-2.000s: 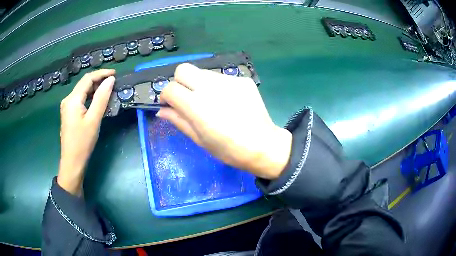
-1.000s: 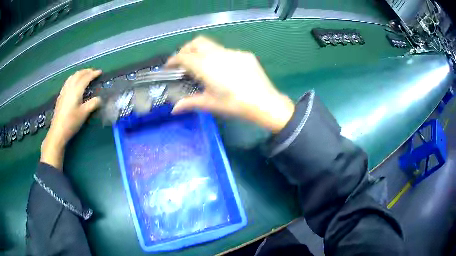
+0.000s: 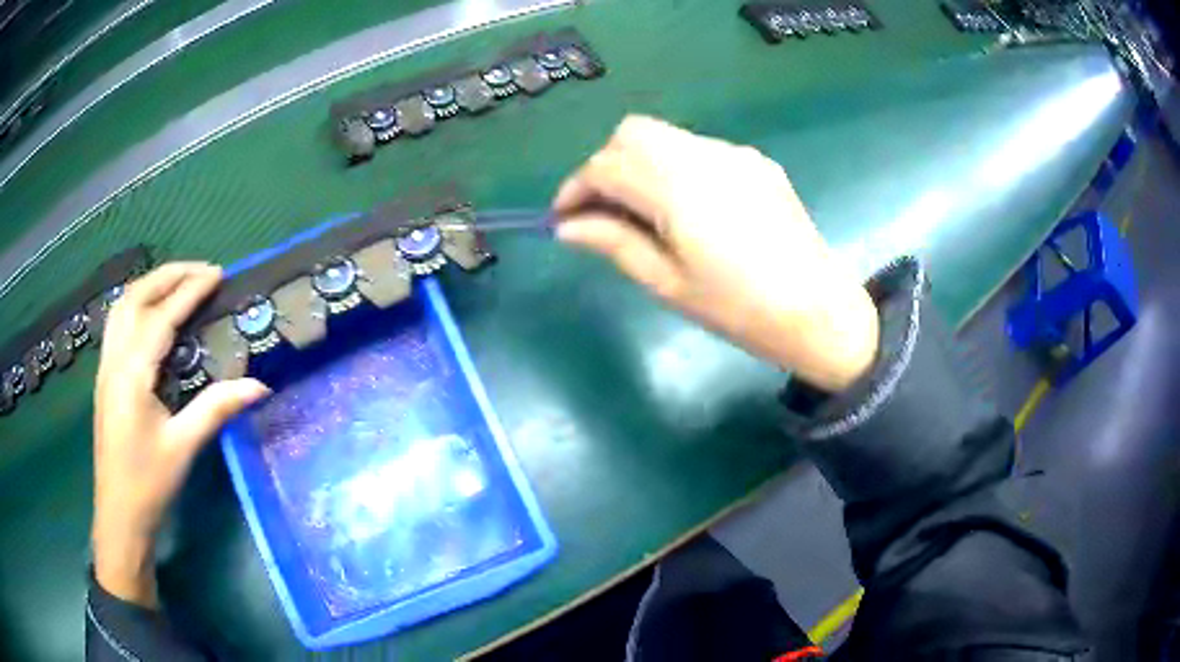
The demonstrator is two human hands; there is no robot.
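My left hand [image 3: 145,388] grips the left end of a dark carrier bar [image 3: 300,260], held over the back of a blue tray [image 3: 507,468]. Several round units with shiny centres, such as this coil unit [image 3: 338,278], sit along the bar above grey lobed plates. My right hand [image 3: 705,239] holds thin tweezers [image 3: 515,221] pointing left. Their blurred tips are at the bar's right end, beside the rightmost round unit; contact cannot be told. Small reddish specks lie scattered on the tray bottom.
Another carrier bar [image 3: 472,93] lies behind on the green surface. One more [image 3: 58,332] is at the left edge, and another [image 3: 811,18] is at the far back. A metal rail [image 3: 233,127] curves across the back. A blue stool [image 3: 1077,295] stands on the floor at right.
The held bar now shows clearly, tilted over the tray. My right hand with the tweezers has moved right, off the bar. Tray and lying bars have shifted in view.
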